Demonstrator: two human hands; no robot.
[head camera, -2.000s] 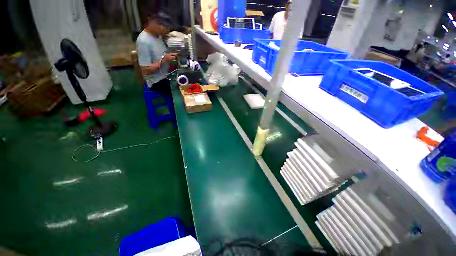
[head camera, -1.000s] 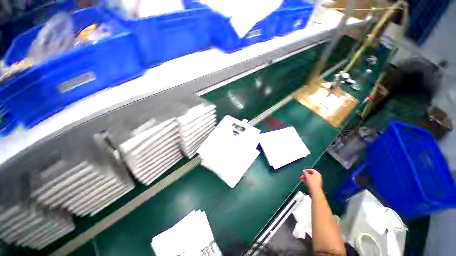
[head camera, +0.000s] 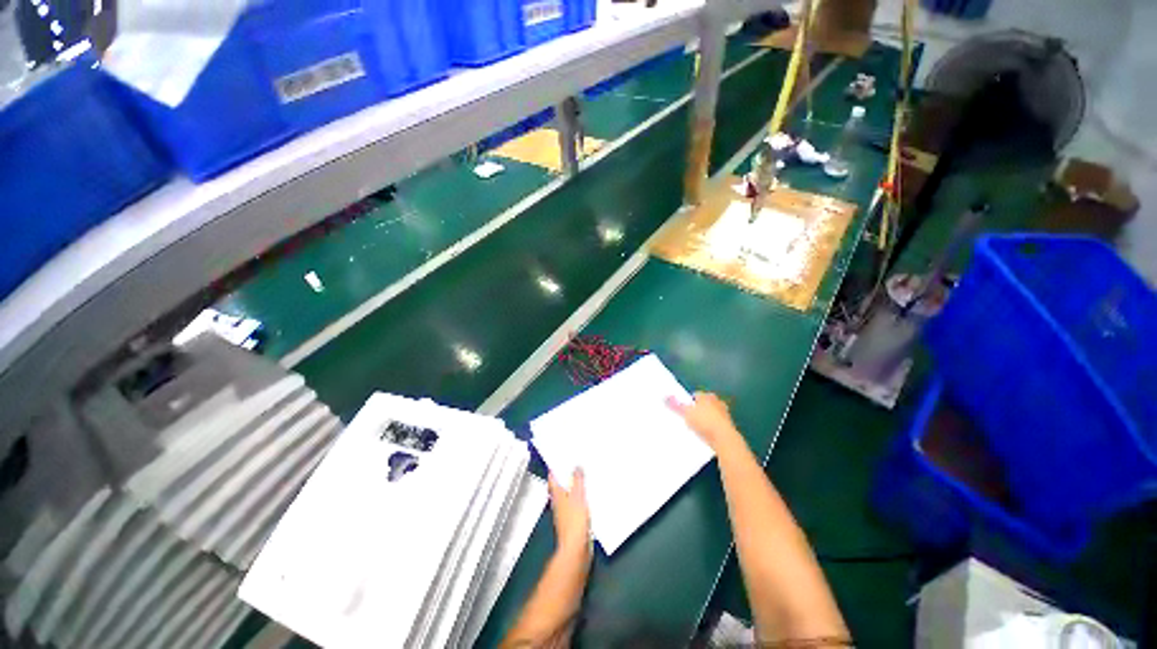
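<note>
A plain white panel lies at the middle of the green bench, a blank square. My left hand is on its near left edge, and my right hand is on its right edge; both grip it. Red and dark lead wires lie just beyond the panel. To the left is a staggered stack of marked white panels, the top one with a black label and a dark clover-like hole.
More white panel stacks stand under the shelf at left. Blue crates sit on the shelf. A brown board lies further along the bench. Blue crates and a white box stand at right.
My left hand has come into view, and both hands now hold the plain panel. The view has turned and shifted; the marked panels now sit in a thicker stack beside it.
</note>
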